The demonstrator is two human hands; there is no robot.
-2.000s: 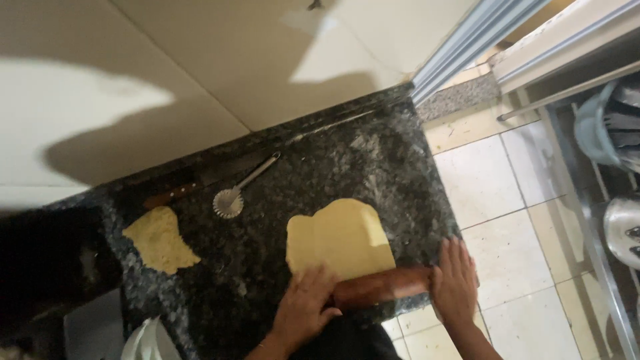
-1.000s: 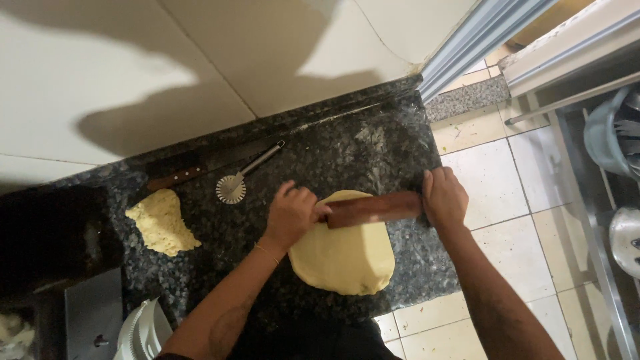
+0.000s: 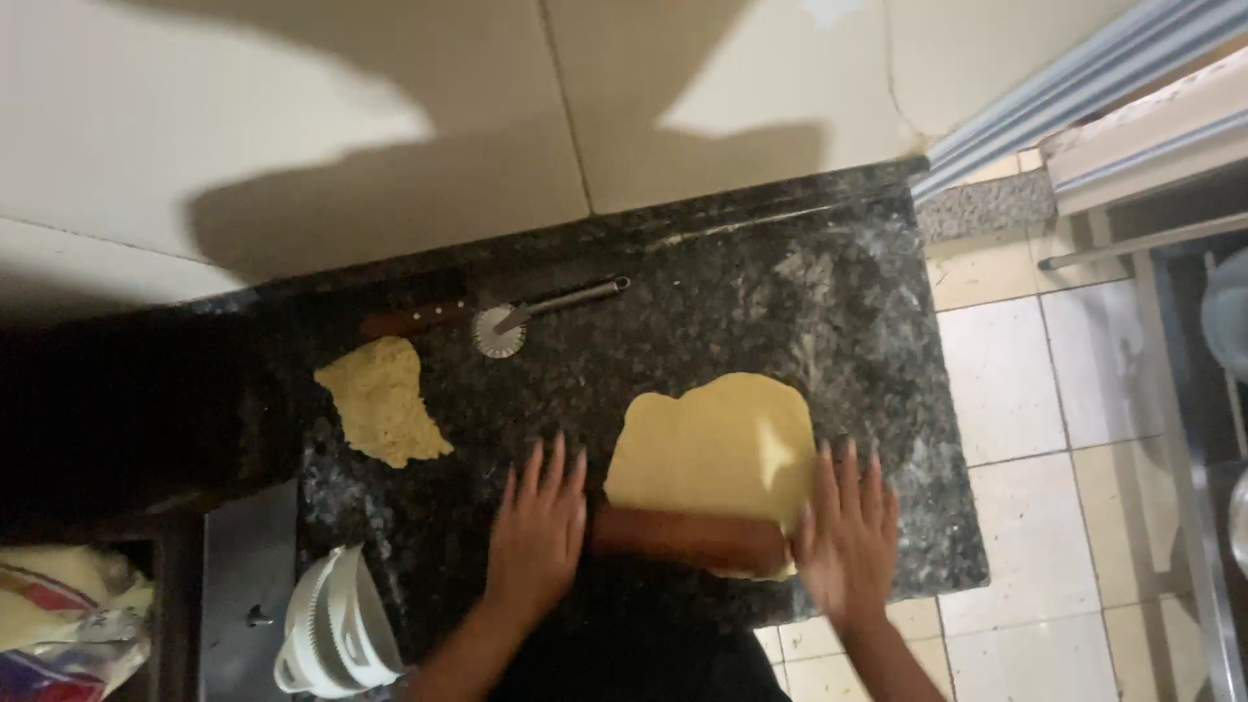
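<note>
A brown rolling pin (image 3: 692, 539) lies across the near part of a flat, pale yellow sheet of dough (image 3: 717, 448) on the dark granite counter. My left hand (image 3: 538, 522) is at the pin's left end, fingers stretched forward. At its right end is my right hand (image 3: 848, 522), fingers likewise extended, beside the dough's edge. Neither hand's fingers wrap the pin; whether the palms or thumbs touch it is blurred. A smaller, ragged piece of dough (image 3: 385, 402) lies at the left. Behind it rests a fluted pastry wheel (image 3: 500, 331) with a metal handle.
A brown riveted handle (image 3: 414, 317) lies behind the ragged dough. White plastic pieces with toothed edges (image 3: 336, 629) stand at the near left, by a dark panel (image 3: 249, 595). The tiled wall (image 3: 487, 117) bounds the back; the counter's right edge drops to floor tiles (image 3: 1014, 380).
The rolling pin has moved from the far part of the dough back toward me, and both hands came with it. The fingers have straightened since one second ago.
</note>
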